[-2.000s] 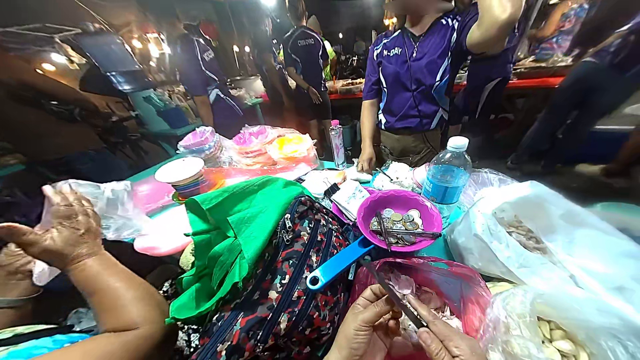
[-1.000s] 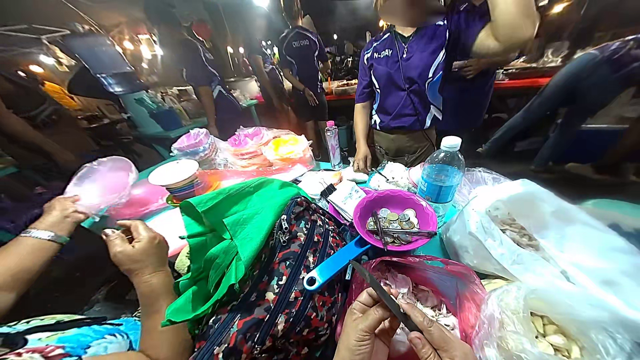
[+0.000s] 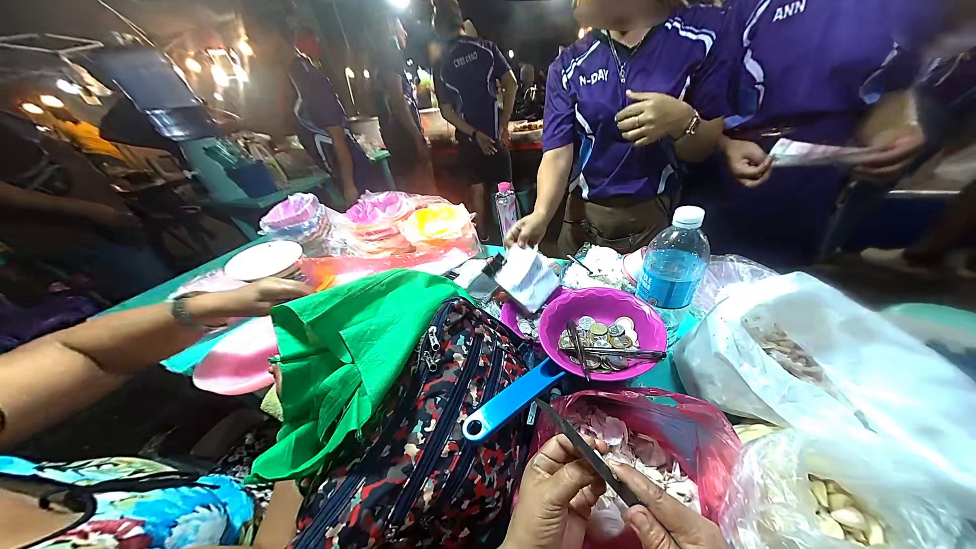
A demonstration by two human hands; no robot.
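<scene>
My left hand [image 3: 560, 488] is at the bottom centre, its fingers pinched around something small, perhaps a garlic clove, mostly hidden. A dark-bladed knife [image 3: 587, 451] is in my right hand [image 3: 667, 511], its tip pointing up and to the left. Both hands are above a pink plastic bag [image 3: 705, 435] holding garlic skins [image 3: 648, 457]. Just beyond it stands a magenta bowl [image 3: 557, 316] of coins with dark thin tools across it, a blue handle [image 3: 496, 404] beside it. To the right, a clear plastic bag [image 3: 770, 488] contains peeled garlic cloves [image 3: 846, 507].
A camouflage backpack [image 3: 435, 427] and green cloth [image 3: 343, 343] lie left of my hands. A water bottle [image 3: 675, 267] stands behind the bowl, near a large white bag [image 3: 854, 343]. A person's arm [image 3: 114, 335] reaches in from the left; people in purple shirts stand across the table.
The person at left has reached toward the green cloth, no longer handling a plastic bag. Across the table, a hand lifts a white packet, and another person holding paper has come into view.
</scene>
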